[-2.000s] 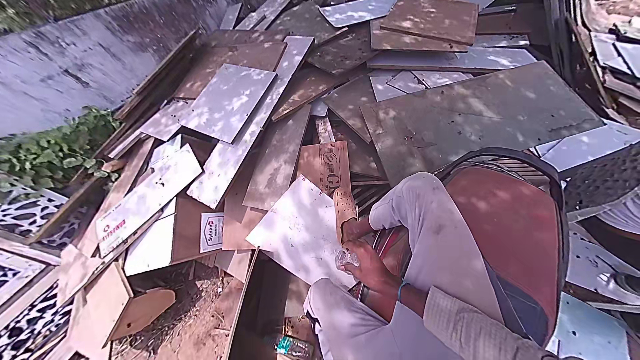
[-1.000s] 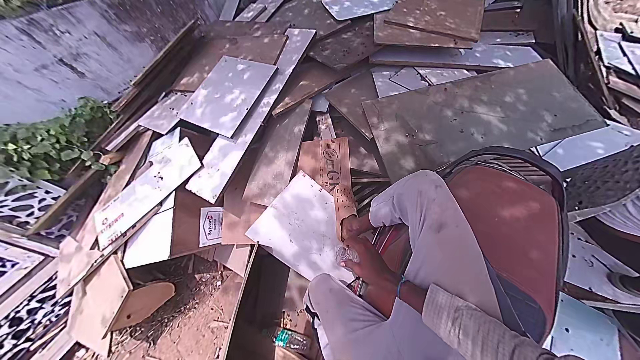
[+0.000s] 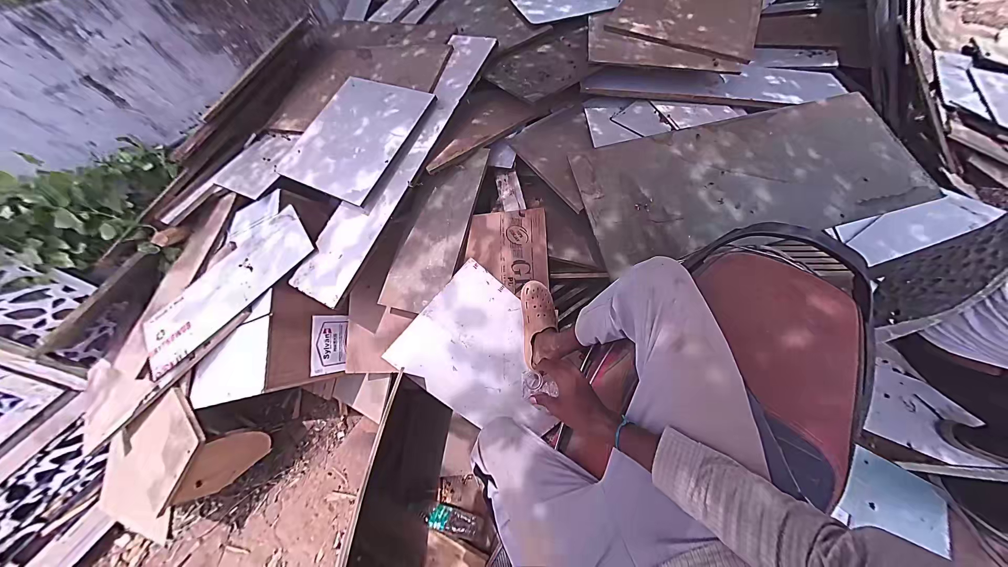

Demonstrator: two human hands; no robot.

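My right hand (image 3: pixel 573 400), with a thin teal band at its wrist and a grey sleeve on its arm, holds a small clear cup-like object (image 3: pixel 540 384). It is beside my foot in a tan perforated clog (image 3: pixel 539 315). Under the clear object lies a white board (image 3: pixel 465 346), and a brown printed board (image 3: pixel 508 246) lies beyond the clog. My legs in pale trousers (image 3: pixel 685 354) are bent around the hand. My left hand is out of view.
Loose wooden and laminate boards (image 3: pixel 748 181) lie piled ahead. A red chair (image 3: pixel 780 354) with a black rim is at the right, near another person's pale-clothed leg (image 3: pixel 969 335). A plastic bottle (image 3: pixel 453 520) lies below. A wall (image 3: pixel 142 63) and leafy plants (image 3: pixel 79 205) border the left.
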